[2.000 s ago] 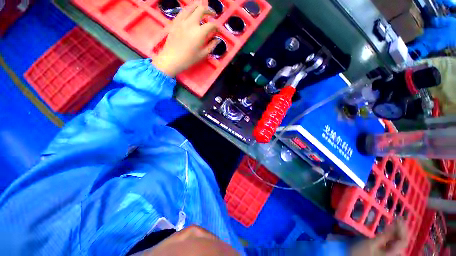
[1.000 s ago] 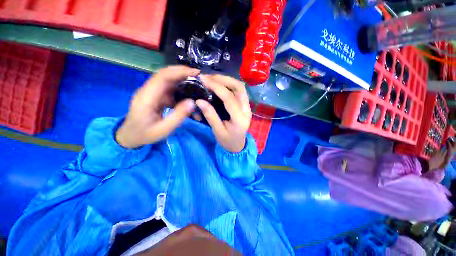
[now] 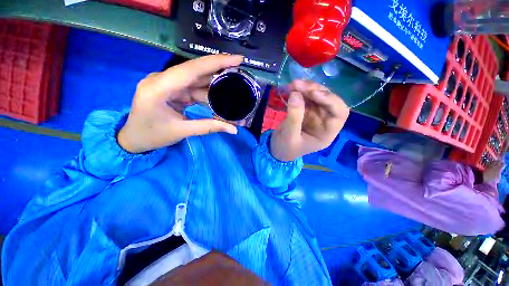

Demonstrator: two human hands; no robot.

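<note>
My left hand (image 3: 167, 106) holds a round watch case (image 3: 234, 96) by its rim between thumb and fingers. Its black glossy face with a metallic rim is turned up. My right hand (image 3: 314, 119) is just to the right of the case, apart from it, fingers curled with thumb and fingertips close together; whether it pinches a thin film cannot be told. The black test fixture (image 3: 192, 42) with a shiny clear seat (image 3: 234, 19) lies just beyond the case. The red lever grip (image 3: 318, 31) stands at its right.
A blue-and-white tester (image 3: 393, 33) with red readouts sits right of the lever, a thin tube looping before it. A red tray (image 3: 443, 131) of round cases is at the right. Stacked red trays (image 3: 28, 72) stand at the left. A person in a pink smock (image 3: 424, 190) is at the right.
My left hand has moved from the red tray to before the fixture and now holds a case. My right hand joined it there, then moved off to the right. The view has shifted closer.
</note>
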